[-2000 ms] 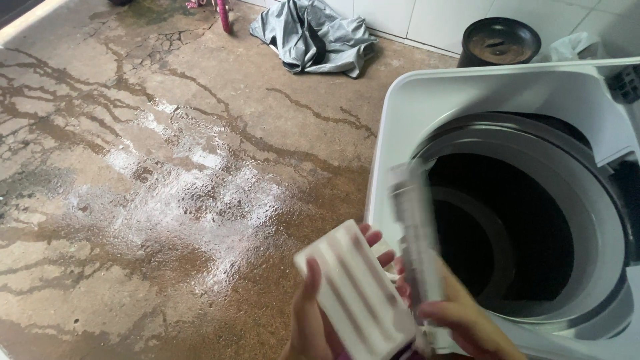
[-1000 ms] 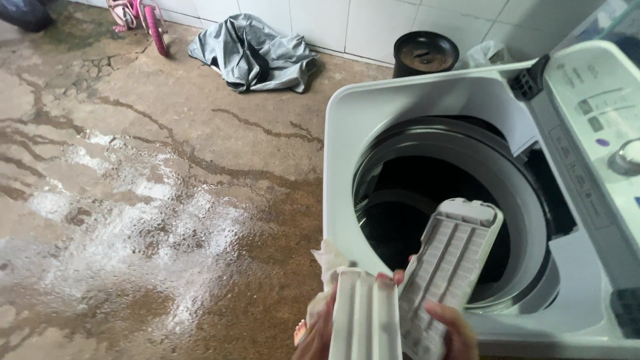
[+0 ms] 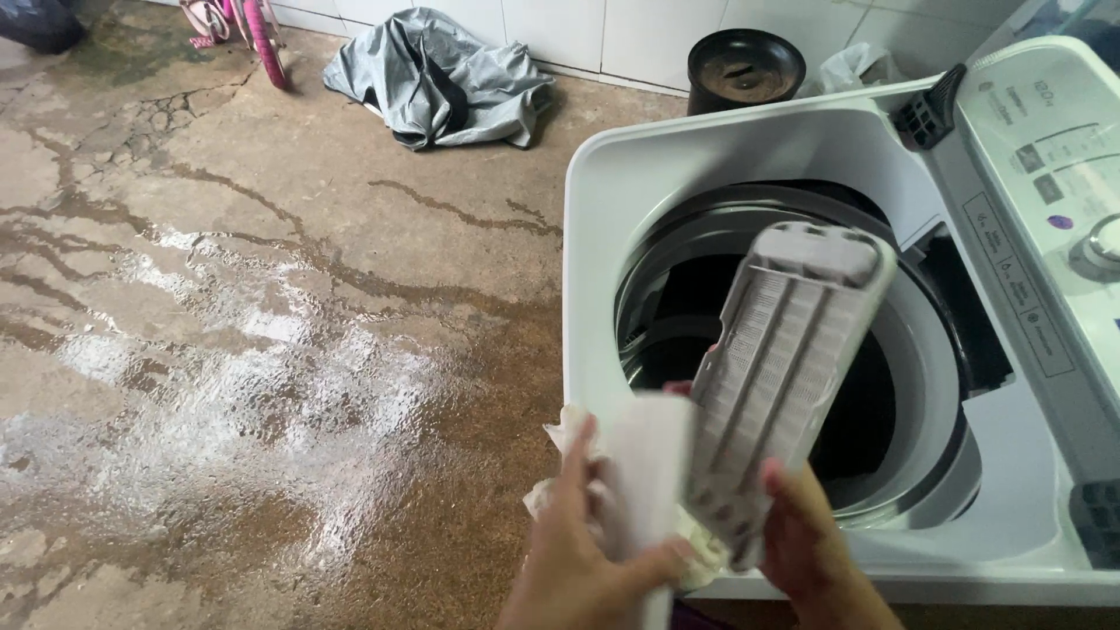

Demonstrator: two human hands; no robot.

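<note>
Low in the view, my left hand grips a white plastic cover, blurred, with a pale crumpled cloth or tissue partly hidden behind it. My right hand holds the lower end of a long whitish plastic lint filter housing, its ribbed, mesh-like inner face showing. The housing is tilted, its rounded top up and to the right, above the opening of a top-load washing machine. The cover overlaps the housing's lower left edge; whether they touch I cannot tell. Inside the machine the drum is dark.
The control panel lies along the machine's right side. Behind stand a black round container and a clear plastic bag. A grey sheet lies crumpled by the tiled wall, near a pink bicycle wheel. The concrete floor is wet.
Two seconds ago the two plastic parts were side by side with the housing blurred. Since one second ago the cover has turned more edge-on, and more of my left hand shows.
</note>
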